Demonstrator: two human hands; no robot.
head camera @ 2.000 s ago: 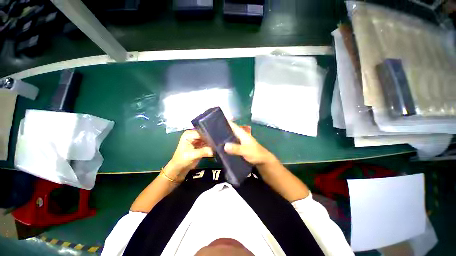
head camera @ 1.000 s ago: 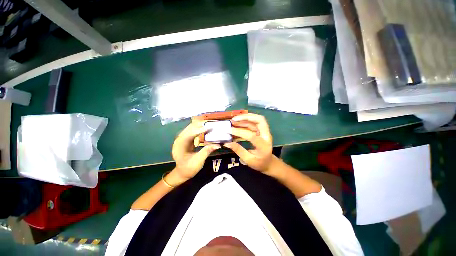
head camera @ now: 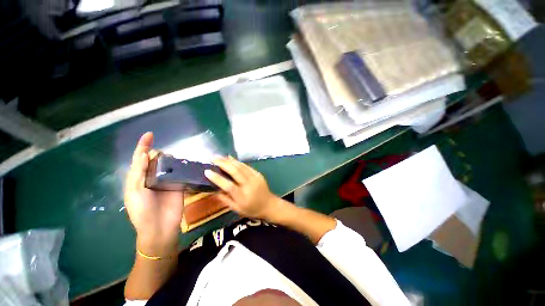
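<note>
A dark oblong housing point(head camera: 185, 173) is held level between my two hands above the bench edge. My left hand point(head camera: 149, 194) supports its left end with the palm and fingers. My right hand point(head camera: 242, 186) has its fingers on the housing's right end. The positioning jig point(head camera: 203, 209), with a yellow edge and orange-red recess, lies just below the housing, partly covered by it and by my hands. Whether a film lies on the housing cannot be told.
A clear sheet point(head camera: 194, 146) lies under glare beyond my hands. A film stack point(head camera: 266, 119) lies right of it. A beige tray point(head camera: 394, 51) with one dark housing point(head camera: 361, 76) sits on layered sheets at right. A white bag point(head camera: 33, 266) is at lower left. Dark blocks point(head camera: 137, 48) stand beyond the rail.
The view has turned to the right. The housing, seen end-on in the jig a second ago, is now lifted above it and lies lengthwise across both hands. The jig's recess is exposed.
</note>
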